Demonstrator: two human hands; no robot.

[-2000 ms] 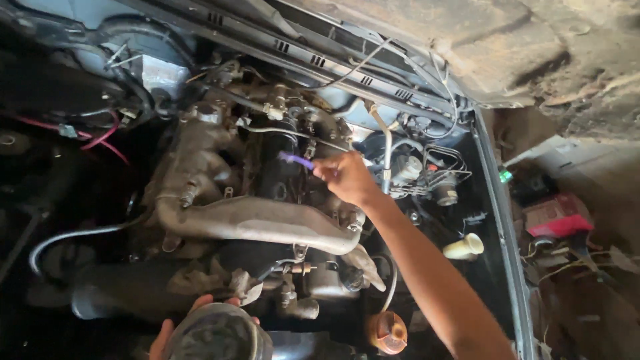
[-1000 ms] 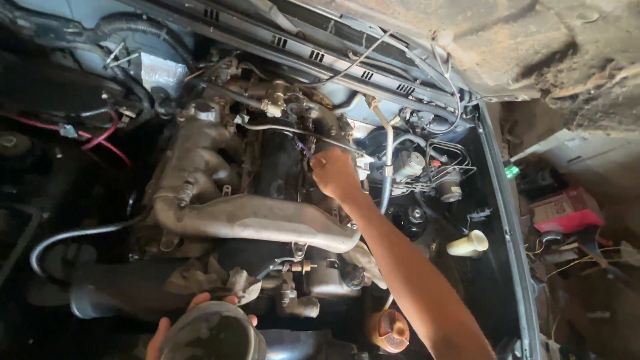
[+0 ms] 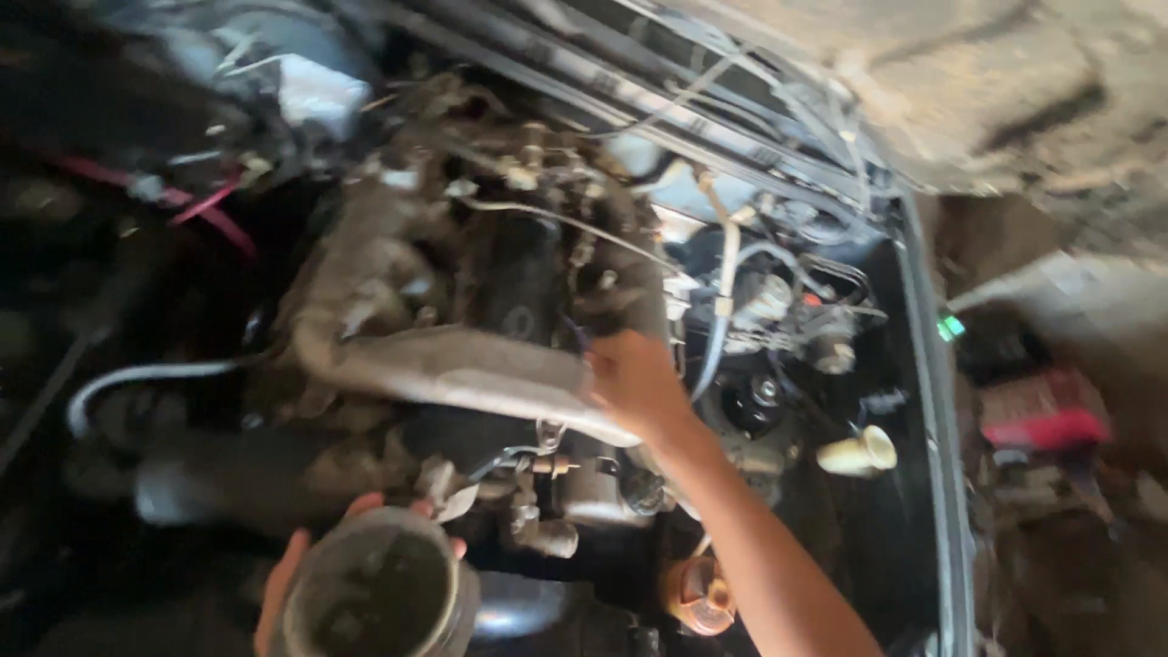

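My left hand [image 3: 290, 570] is wrapped around a round open container [image 3: 374, 584] with dark contents at the bottom, in front of the engine. Over the engine's right side, my right hand [image 3: 630, 379] is closed on a thin purple tool [image 3: 577, 330], blurred, whose kind I cannot tell. That hand is beside the right end of the curved metal intake pipe [image 3: 474, 365]. The dark middle part of the engine [image 3: 516, 274] lies just left of the tool's tip. My fingers hide most of the tool.
A thin metal line [image 3: 566, 217] crosses above the engine. Hoses [image 3: 721, 310] and a pale cup-like part [image 3: 858, 452] are at the right, inside the fender edge [image 3: 940, 456]. An orange-brown cap [image 3: 701, 593] is beside my right forearm. A red box [image 3: 1045, 411] lies outside the bay.
My right hand has moved down the engine toward the curved pipe, still with the purple tool. My left hand keeps the container in the same area.
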